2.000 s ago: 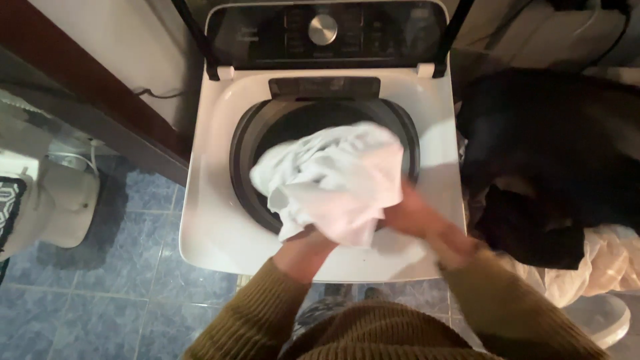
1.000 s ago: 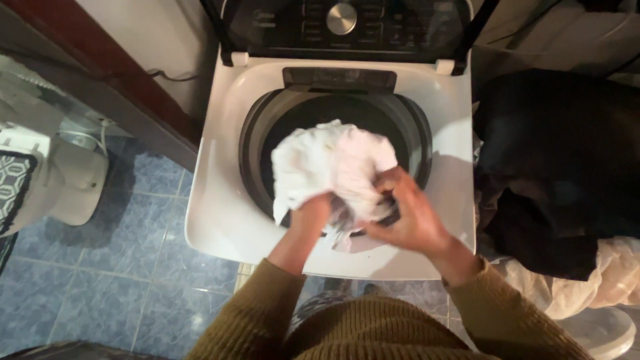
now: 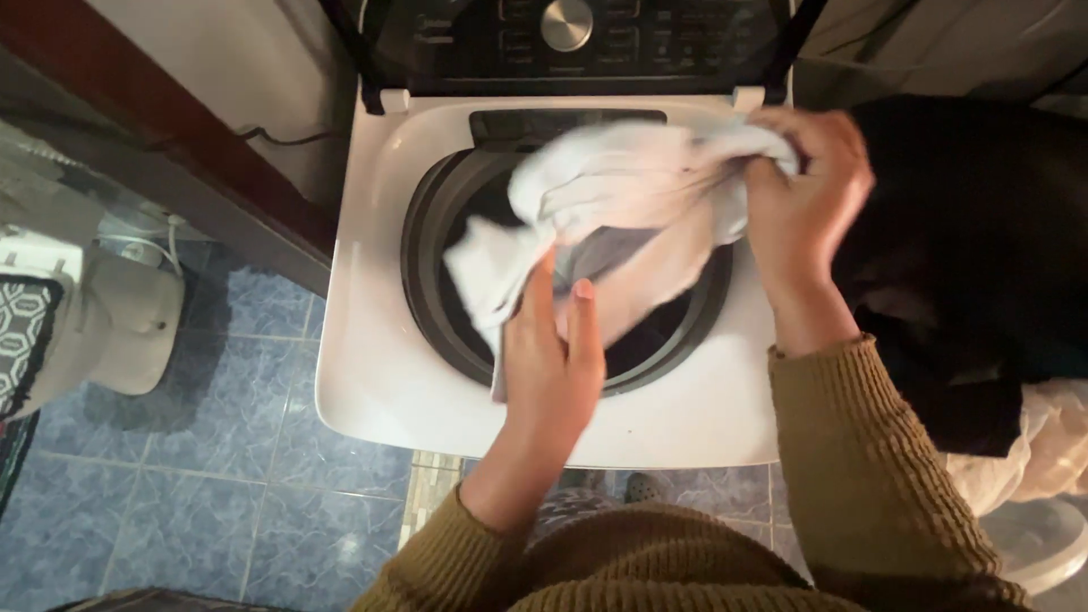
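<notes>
A white cloth garment is stretched between my hands above the round opening of a top-loading washing machine. My right hand grips one bunched end, over the right side of the machine's top. My left hand is at the garment's lower left part, thumb and forefinger apart, with cloth between and behind the fingers; how firmly it holds is hard to see. The dark drum shows beneath the cloth. Behind the opening stands the black control panel with a silver knob.
Dark fabric lies in a heap right of the machine, with pale cloth or plastic below it. At the left are a toilet with a patterned cover and a dark red frame. Blue tiles cover the floor.
The bundled garment is now spread out between my hands. My right hand has moved up and to the right with one end of it, away from my left hand.
</notes>
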